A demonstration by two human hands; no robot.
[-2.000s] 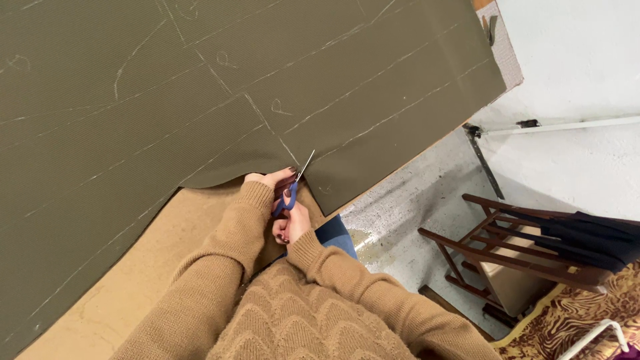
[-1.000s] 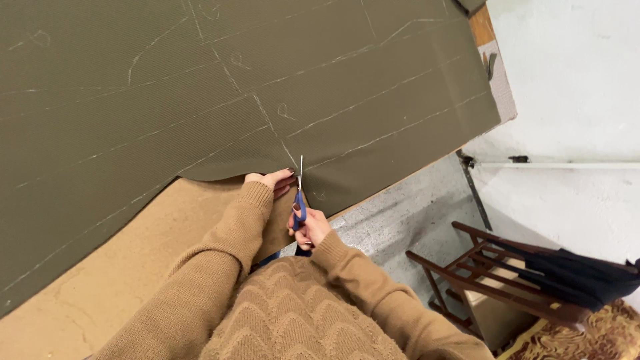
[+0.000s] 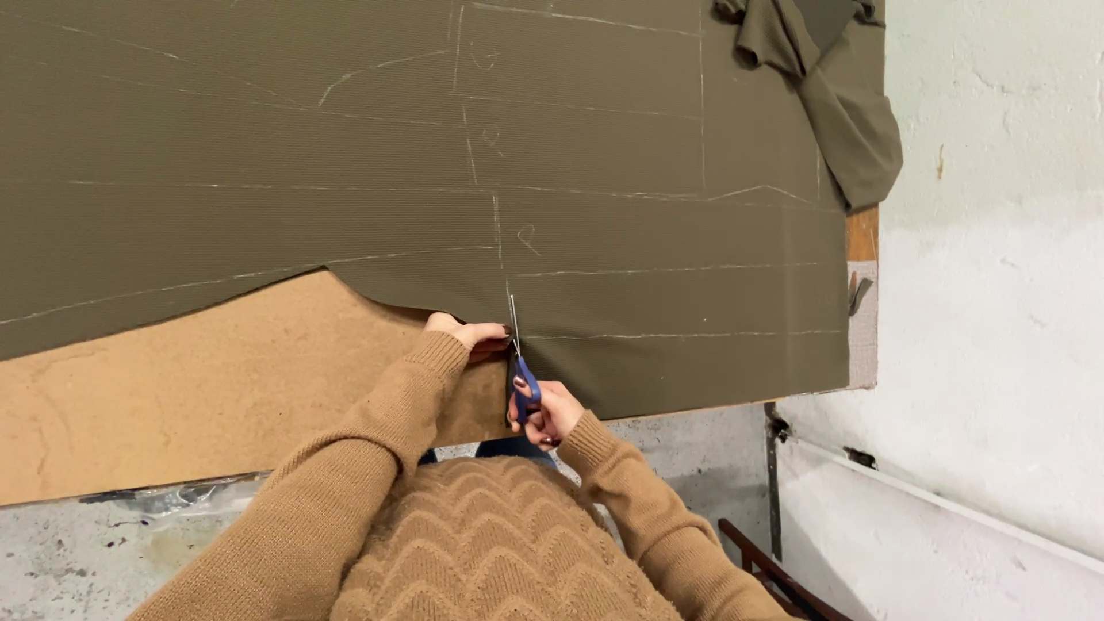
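Note:
Olive-green fabric (image 3: 345, 224) with white chalk lines and marks lies spread over a table with a brown board top (image 3: 285, 388). My right hand (image 3: 545, 412) grips scissors with blue handles (image 3: 526, 388) at the fabric's near edge. The blades point away from me and lie along a chalk line that runs up the fabric. My left hand (image 3: 473, 335) pinches the cut edge of the fabric just left of the blades, with the thumb near them. To the right of the scissors the fabric is slightly raised in a soft fold.
Bunched olive fabric (image 3: 832, 103) lies at the table's far right corner. A small fabric scrap (image 3: 860, 295) rests on the right edge. Beyond stand a white wall (image 3: 992, 259) and a white rail or ledge (image 3: 940, 509). Part of a dark wooden frame (image 3: 768, 573) shows at the bottom right.
The view has turned and shifted, bringing the bunched fabric into sight. Both hands remain at the same chalk line, the scissors now pointing more along it than in the oldest frame.

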